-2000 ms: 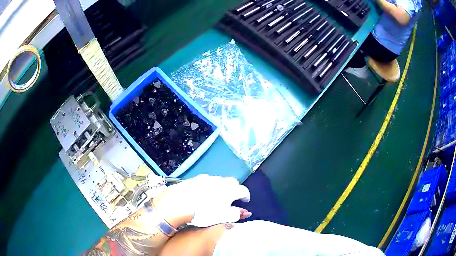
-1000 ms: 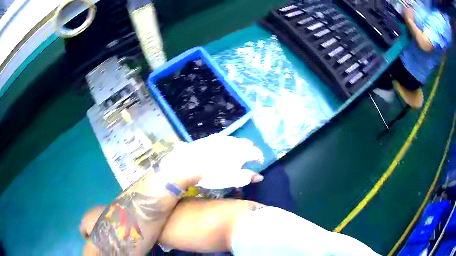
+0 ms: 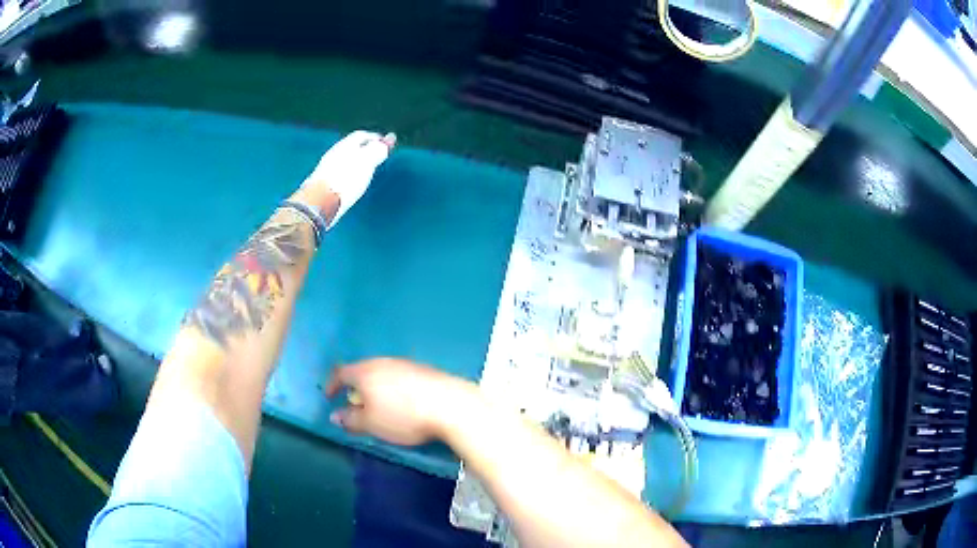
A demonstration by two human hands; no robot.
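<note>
My left hand point(image 3: 348, 177), in a white glove, reaches to the bench's far edge; its fingertips look closed together, but I cannot tell whether they hold anything. My right hand point(image 3: 391, 401) is bare, low over the near part of the teal bench point(image 3: 418, 278), fingers curled; its grip is unclear. The silver-grey fixture point(image 3: 536, 310), with clamps and a clear looped hose, stands right of both hands, and my right forearm crosses its near end. The blue bin point(image 3: 795, 343) of small black parts point(image 3: 739, 332) sits right of the fixture.
Clear crinkled film point(image 3: 825, 417) lies right of the bin, beside a black ribbed tray point(image 3: 932, 396). Another dark tray point(image 3: 27, 161) is at the far left. A tape-wrapped post point(image 3: 766, 171) rises behind the bin. A tape roll point(image 3: 712, 48) hangs beyond the bench.
The view has swung left, so the fixture and bin appear further right. My hands, earlier close together by the fixture's near end, are now apart over the bench left of it.
</note>
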